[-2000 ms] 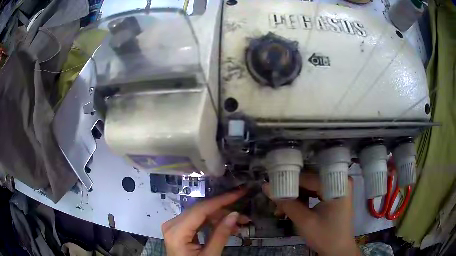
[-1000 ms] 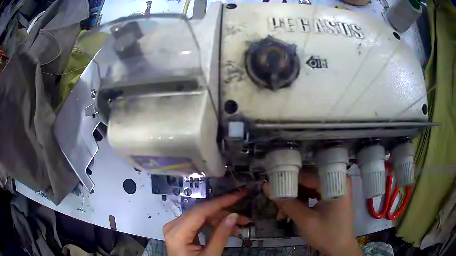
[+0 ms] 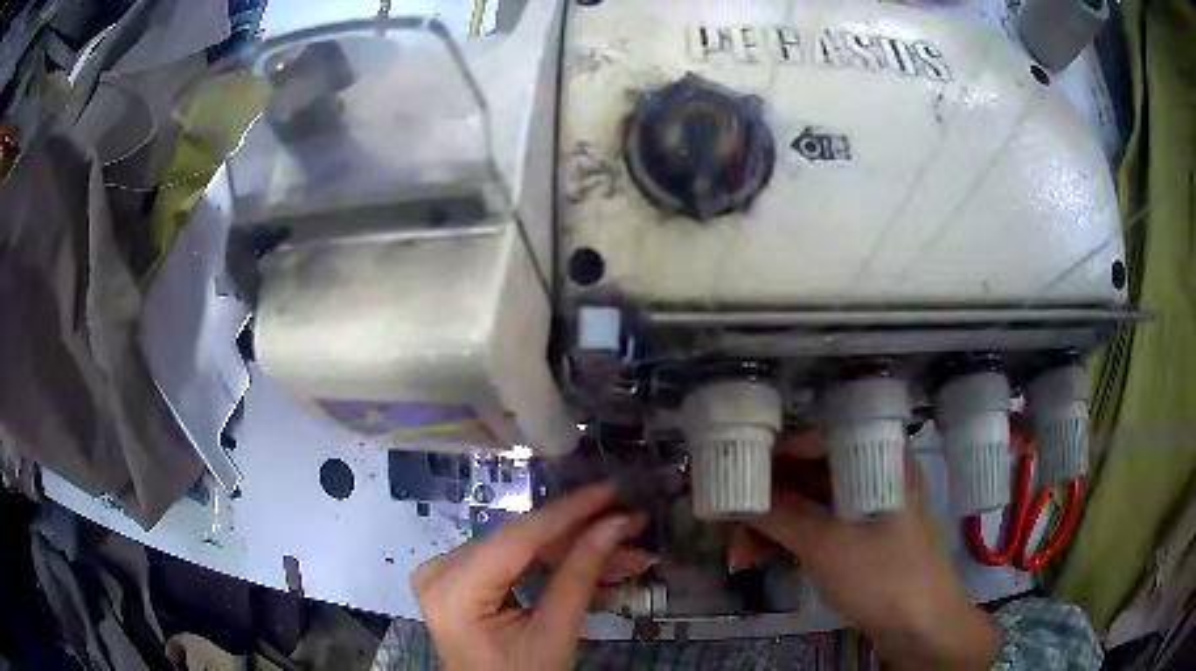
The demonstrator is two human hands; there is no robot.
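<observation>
The cream-white overlock machine (image 3: 839,197) marked PEGASUS fills the middle. My left hand (image 3: 525,577) is at the front edge of the dark looper area (image 3: 682,557), thumb and index fingertips close together. Whether they pinch a thread cannot be made out. My right hand (image 3: 872,564) reaches in from the right below the tension dials (image 3: 732,452). Its upper fingers are partly hidden behind the dials, and its fingertips lie at the right side of the looper area. What it holds, if anything, is hidden.
Red-handled scissors (image 3: 1027,511) lie right of the dials. Grey-brown garment pieces (image 3: 79,302) heap at the left, beside the side cloth plate (image 3: 197,354). Olive-green fabric (image 3: 1141,393) hangs at the right. A thread cone (image 3: 1062,29) stands behind. A clear eye guard (image 3: 380,118) sits above the head.
My left thumb and index fingertips have come closer together, slightly left. My right hand has shifted a little right, showing more sleeve. The machine appears slightly further left and up in view.
</observation>
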